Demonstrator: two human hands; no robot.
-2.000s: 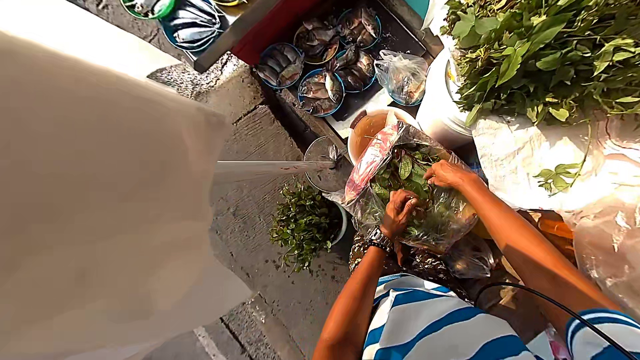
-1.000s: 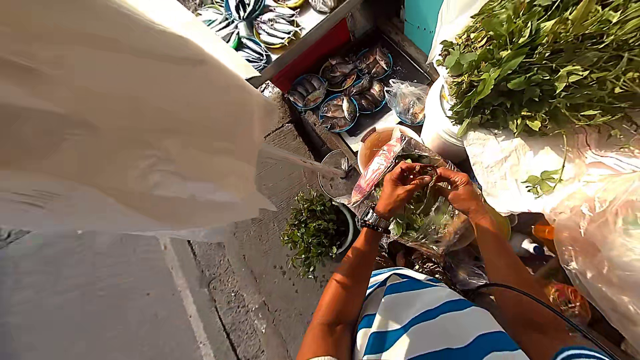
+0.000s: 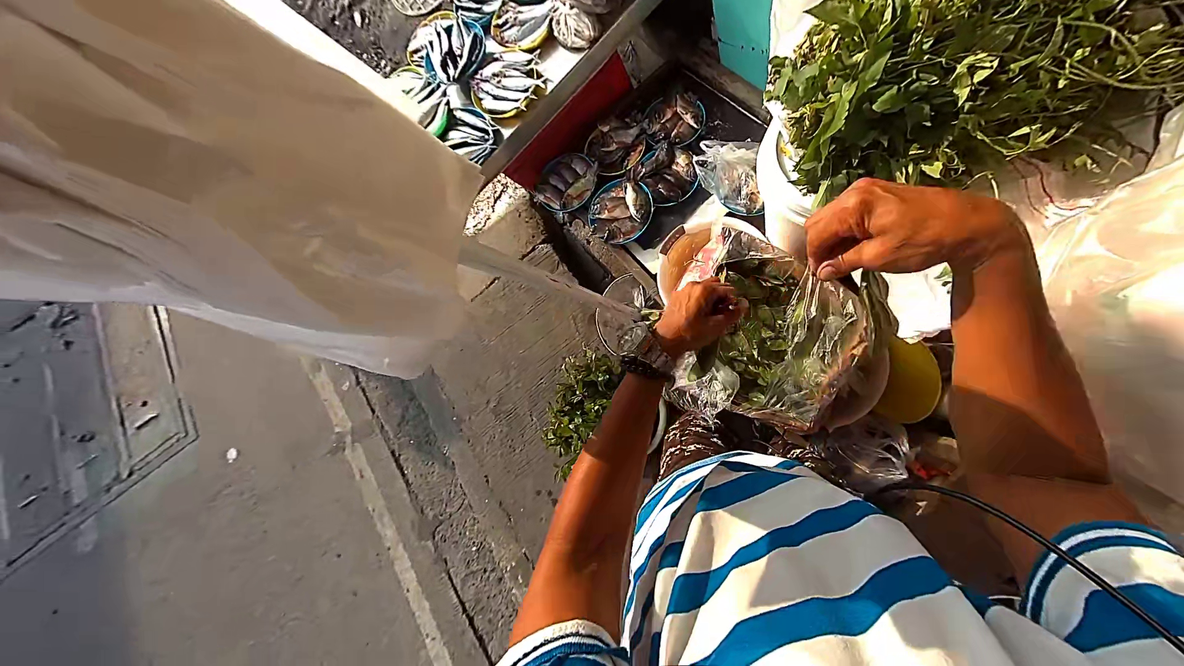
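Observation:
A clear plastic bag [image 3: 819, 356] with green leaves [image 3: 763, 328] inside lies spread in front of my body. My right hand [image 3: 879, 231] pinches the bag's upper right edge between thumb and fingers and holds it raised. At the bag's left side, my left hand [image 3: 701, 316] is curled with its fingers closed; whether it grips plastic or leaves cannot be told. A metal watch is on the left wrist. Behind the bag stands a round tub [image 3: 689, 250] with something brownish in it.
Leafy greens [image 3: 925, 92] are heaped at upper right by a white bucket [image 3: 782, 185]. Plates of fish [image 3: 620, 211] stand beyond. A potted plant [image 3: 583, 407] is left of the bag, and a yellow container [image 3: 911, 381] right of it. A pale sheet [image 3: 231, 176] hangs at upper left.
My right hand has moved up and to the right, away from the left hand, pulling up the bag's edge. A second ago both hands were close together over the bag.

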